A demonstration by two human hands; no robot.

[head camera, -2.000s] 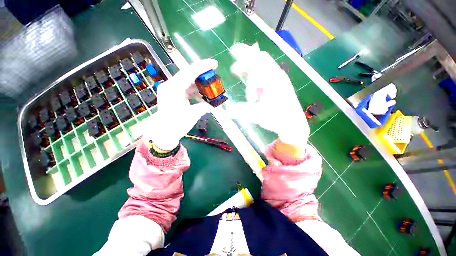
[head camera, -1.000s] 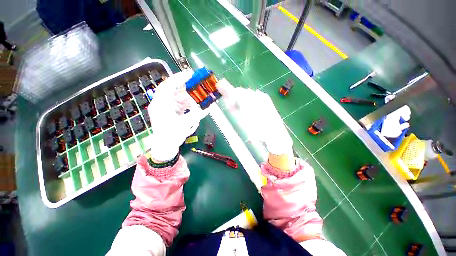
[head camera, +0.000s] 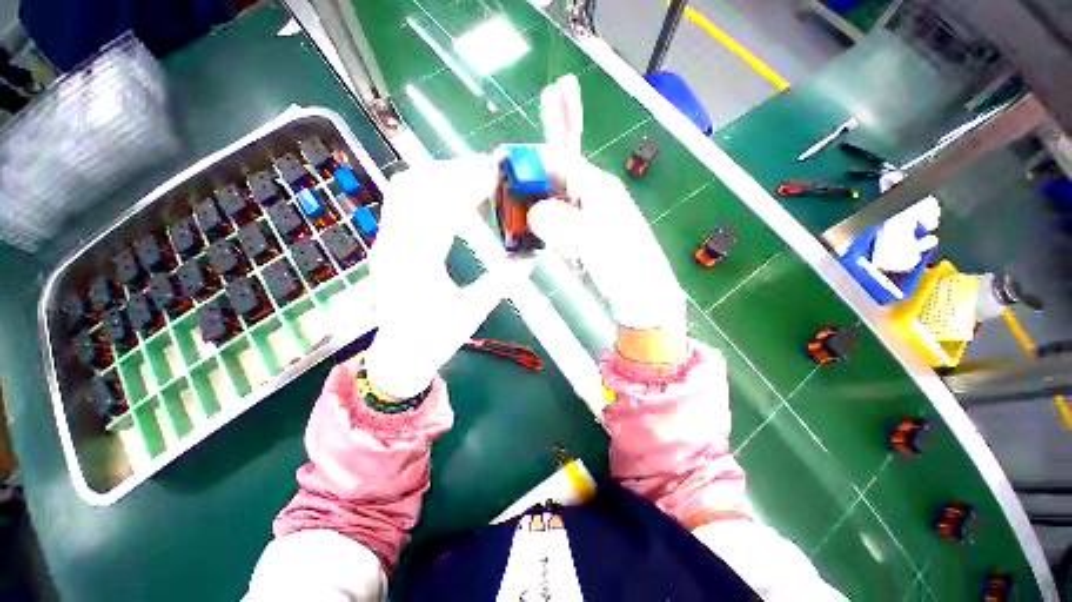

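A coil component (head camera: 523, 194) with copper-orange winding, a bright blue top and a dark base is held up in front of me, over the bench and belt edge. My left hand (head camera: 426, 259), in a white glove, grips it from the left. My right hand (head camera: 605, 229), also white-gloved, holds its right side, with the thumb across the winding and a finger pointing up. Both hands are overexposed, so finger detail is hard to see. The metal-rimmed tray (head camera: 176, 470) at left holds rows of similar dark components, a few with blue patches, in a pale green divider.
Red-handled tool (head camera: 508, 353) on the bench. Green belt (head camera: 764, 412) on the right carries several spaced components. White roll (head camera: 547, 492) near my body. Clear blister trays (head camera: 88, 129) behind the tray. Blue bin (head camera: 876, 276) and yellow basket (head camera: 944, 312) across the belt.
The component has turned between my hands, and my right hand, apart from it two seconds ago, now touches it. The view has shifted. The belt components have changed position.
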